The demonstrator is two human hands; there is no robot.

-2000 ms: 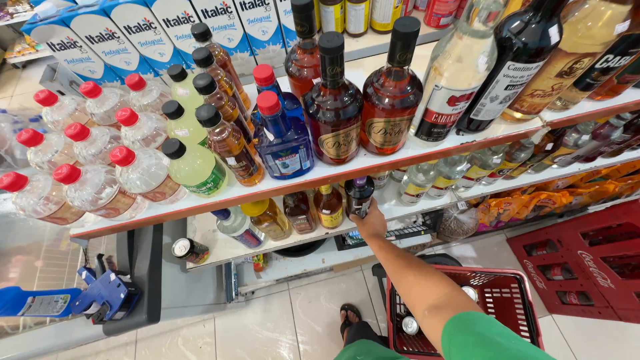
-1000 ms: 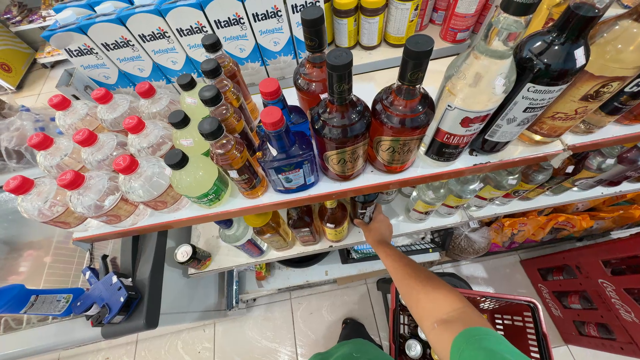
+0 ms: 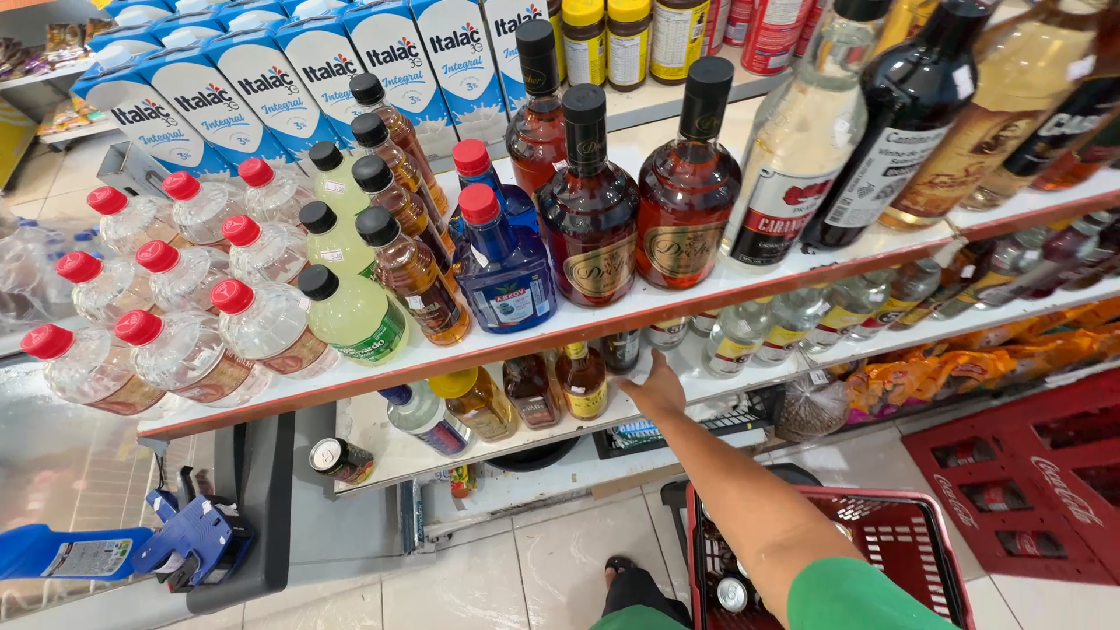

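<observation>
My right hand [image 3: 656, 389] reaches onto the lower shelf, fingers apart, beside a dark bottle [image 3: 620, 350] that stands partly hidden beneath the upper shelf. Nothing shows in its grasp. Left of the dark bottle stand a small amber bottle with a yellow label [image 3: 582, 382], a brown bottle [image 3: 530, 394] and a yellow-capped bottle [image 3: 475, 404]. Clear bottles with yellow labels [image 3: 738, 339] are to the right of the hand. Below my arm is a red plastic shopping basket [image 3: 949, 534] with cans [image 3: 732, 594] inside. My left hand is out of view.
The upper shelf edge [image 3: 560, 337] overhangs the hand; glass liquor bottles [image 3: 687, 192] and red-capped plastic bottles [image 3: 188, 354] stand on it. A dark can [image 3: 341, 461] stands at the lower shelf's left end. Red bottle crates [image 3: 1015, 481] are on the floor at right.
Earlier my right hand was at a dark bottle or can near the lower shelf's front; now it is apart from the dark bottle, which sits farther back with its fingers spread.
</observation>
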